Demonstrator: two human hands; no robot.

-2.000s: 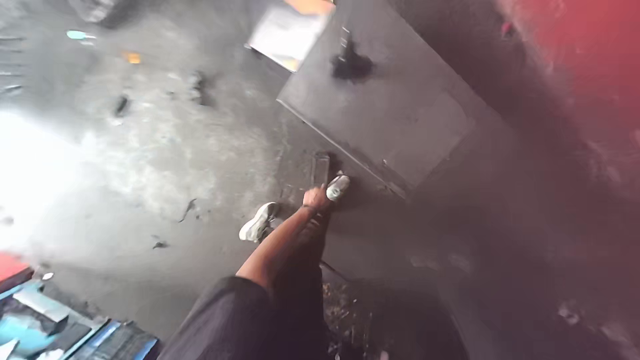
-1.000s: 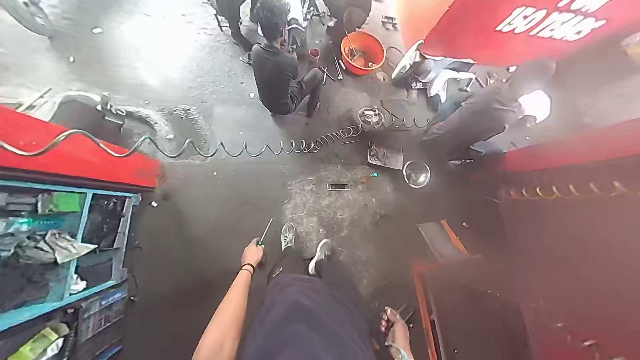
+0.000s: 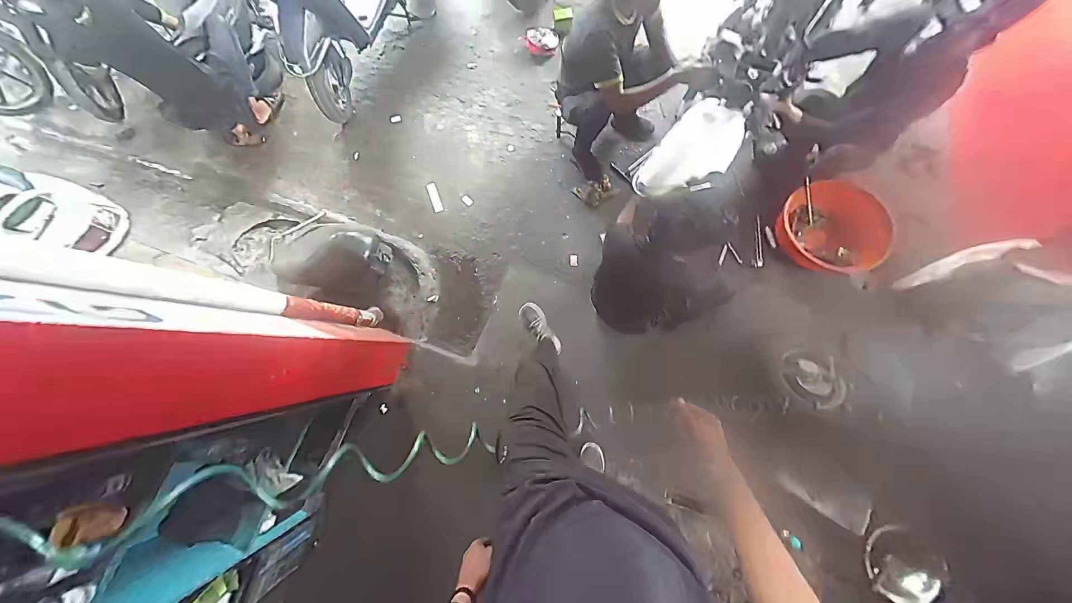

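My left hand (image 3: 476, 563) hangs low beside my left thigh, a dark band at its wrist; its fingers are partly hidden and what it holds cannot be told. My right hand (image 3: 700, 420) reaches forward at the right of my legs, blurred, so its fingers cannot be made out. A coiled green air hose (image 3: 389, 473) runs across by my legs. Ahead on the right, people crouch around a motorcycle (image 3: 758, 63). Hand tools (image 3: 759, 241) lie on the floor beside an orange basin (image 3: 875, 226) with things in it.
A crouching person (image 3: 632, 289) is close ahead on the right. At left stand a red-edged counter (image 3: 193, 381) and a blue shelf (image 3: 180, 578) with clutter. A wheel part (image 3: 814, 377) and a round metal bowl (image 3: 904, 563) lie at right. Motorcycles (image 3: 332, 84) stand farther off.
The view has moved forward across the floor, nearer the crouching people and the orange basin. My right hand has come forward; my left hand now hangs lower beside my thigh.
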